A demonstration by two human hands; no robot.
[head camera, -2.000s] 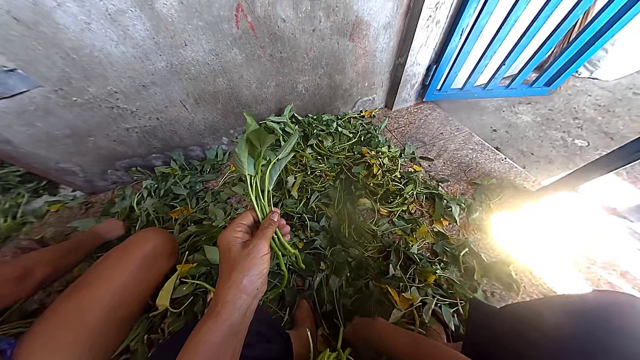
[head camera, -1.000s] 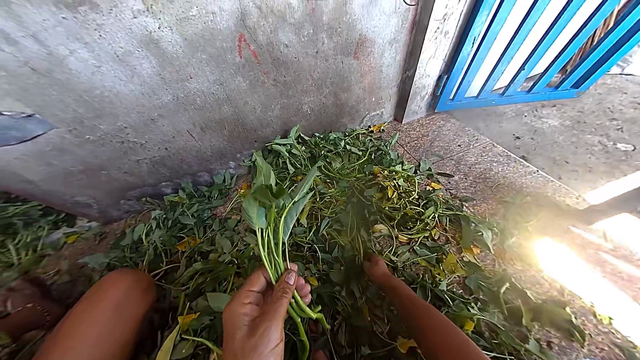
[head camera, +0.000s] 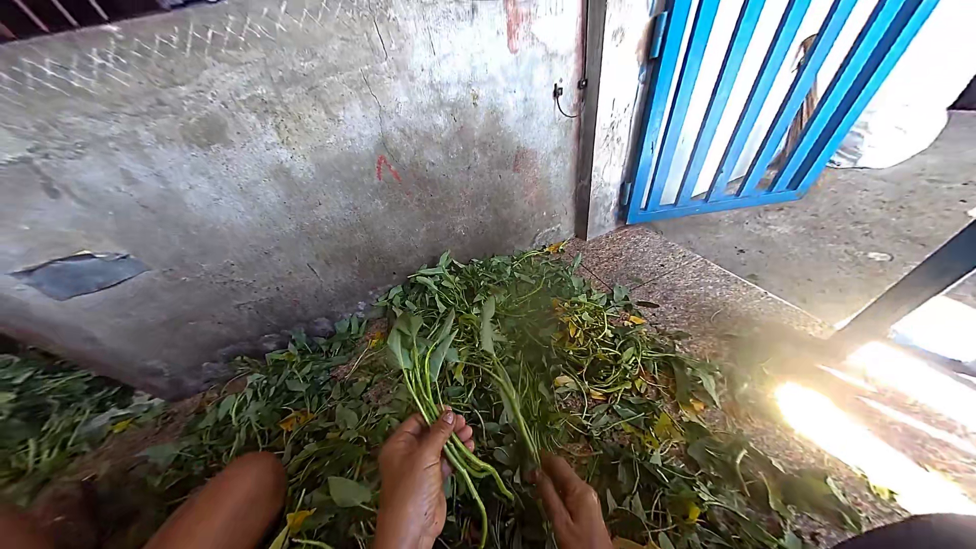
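Observation:
My left hand (head camera: 419, 473) grips a small bunch of leafy green stems (head camera: 431, 396), the leaves pointing up and the cut ends hanging below the fingers. Just to its right, my right hand (head camera: 568, 499) holds another leafy stem (head camera: 518, 404) low down, slightly blurred. Under and around both hands spreads a heap of loose green stems and leaves (head camera: 473, 290), with some yellow leaves (head camera: 572, 324) among them.
A rough concrete wall (head camera: 267, 191) rises behind the heap. At the right stands a blue barred metal gate (head camera: 717, 114) beside speckled floor tiles (head camera: 648, 267). A bare knee (head camera: 244, 488) is at the lower left. Bright sunlight falls on the floor at right.
My right hand has come from the heap to beside my left hand, with a leafy stem in it. My left hand still holds its bunch. The view has tilted up.

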